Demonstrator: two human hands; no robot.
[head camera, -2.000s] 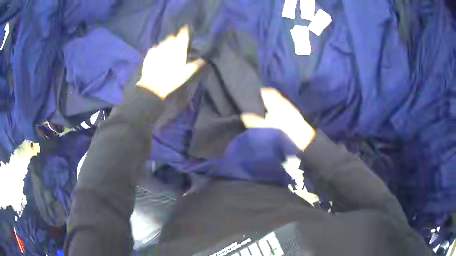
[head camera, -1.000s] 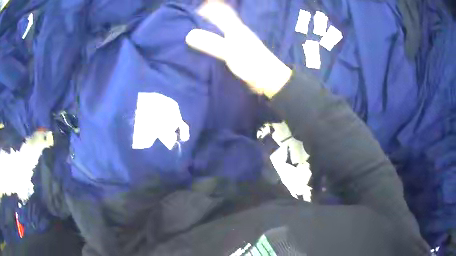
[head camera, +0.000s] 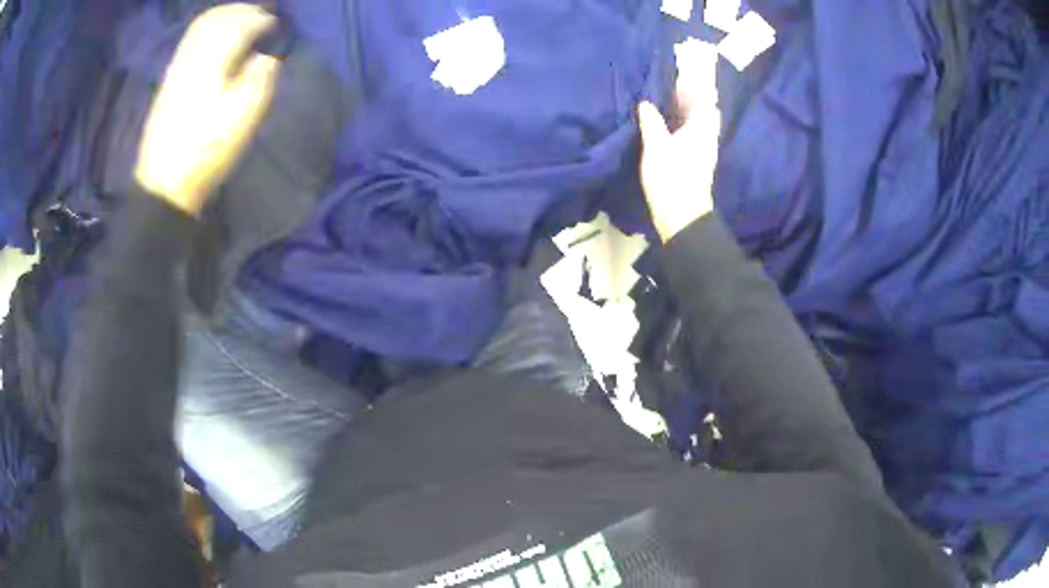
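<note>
A navy garment (head camera: 552, 103) is spread in front of me, with a white ragged-edged patch (head camera: 469, 55) lying on it near the top middle. My left hand (head camera: 209, 109) is at the upper left, fingers curled on a dark part of the cloth. My right hand (head camera: 681, 161) is at the upper right, its fingertips over the lowest of several small white pieces (head camera: 748, 40). Thumb and fingers look apart, but glare hides whether that piece is gripped.
Heaped blue cloth (head camera: 863, 149) lies at the right. Irregular off-white scraps (head camera: 604, 310) lie beside my lap, left of my right forearm. My jeans (head camera: 247, 436) show below the garment. More white material (head camera: 14, 270) shows at the far left edge.
The garment and its white patch have shifted up and right, and the patch looks smaller. My left hand has come into view. My right hand has moved right and down to the small white pieces.
</note>
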